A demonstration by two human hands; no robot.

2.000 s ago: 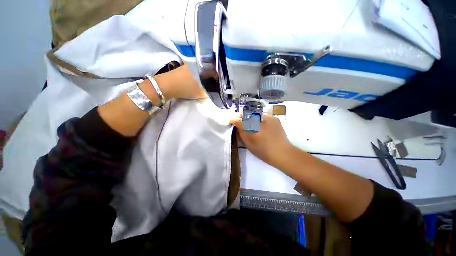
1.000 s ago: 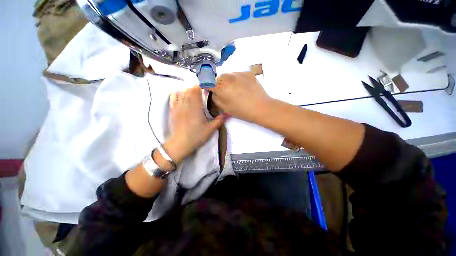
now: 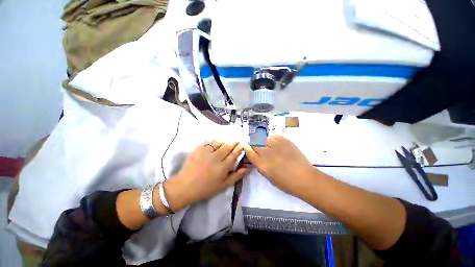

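Observation:
White pocketing cloth (image 3: 120,146) with a dark stitched line spreads over the table left of the needle and hangs at the near edge. My left hand (image 3: 211,169), with a ring and bracelets, lies on the cloth, fingertips near the presser foot. My right hand (image 3: 281,161) is at the cloth's right edge, its fingertips beside my left fingertips, gripping the edge. The grey-blue block (image 3: 258,133) stands just above my right fingers. The needle area is partly hidden by glare. A tan and dark edge strip (image 3: 237,195) runs down below the hands.
The white sewing machine head (image 3: 312,47) with a blue stripe spans the top. Black thread snips (image 3: 416,173) lie at the right by small brown scraps (image 3: 436,179). A tape ruler (image 3: 294,224) runs along the near edge. Tan trousers (image 3: 109,31) are piled at back left.
The view has shifted, showing more of the machine head. My left hand has come closer to the needle, its fingertips now beside my right ones on the cloth edge.

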